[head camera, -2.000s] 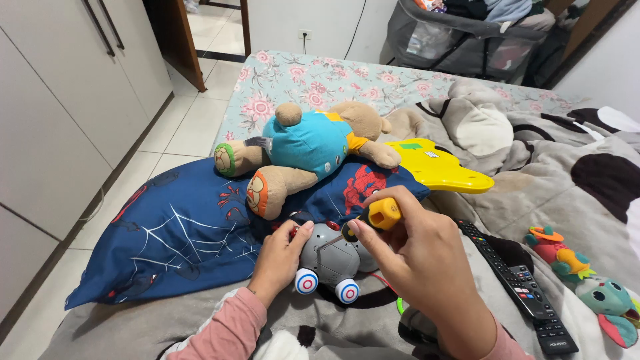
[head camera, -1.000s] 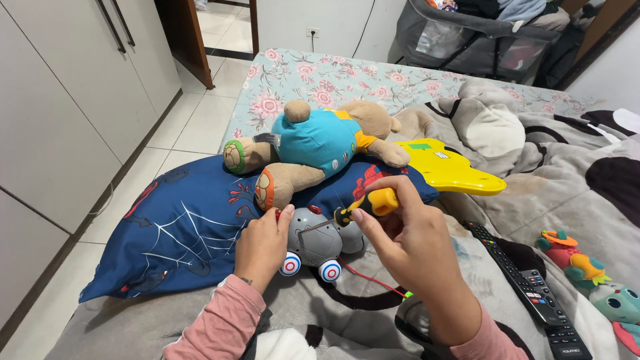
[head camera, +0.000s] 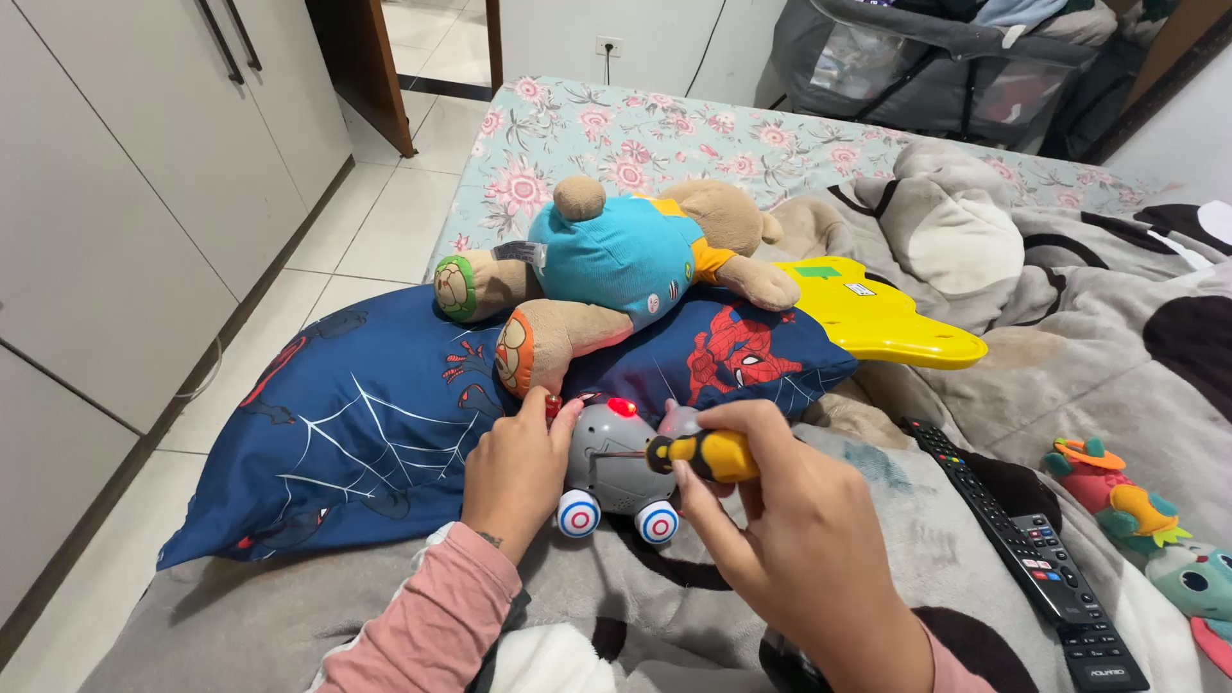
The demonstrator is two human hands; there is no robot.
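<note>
A grey plastic wheeled toy (head camera: 616, 462), with white wheels ringed in blue and red, lies on the bed with a panel outline facing me. A red light glows near its top edge. My left hand (head camera: 520, 472) grips the toy at its left end, fingertips by a small red part. In my right hand (head camera: 799, 520) is a screwdriver with a yellow and black handle (head camera: 707, 455). Its thin shaft points left across the toy's panel; whether the tip touches a screw cannot be told. Behind the toy is a blue Spider-Man pillow (head camera: 385, 414).
A plush bear (head camera: 616, 250) lies on the pillow, beside a yellow plastic piece (head camera: 895, 322). To the right, remote controls (head camera: 1020, 539) and a soft colourful toy (head camera: 1121, 496) rest on the rumpled grey blanket (head camera: 1088, 375). A grey playpen (head camera: 924, 77) stands beyond the bed.
The toy's red light, not seen lit earlier, now glows. The red cord seen right of the toy one second ago is no longer visible. Both hands stay at the toy.
</note>
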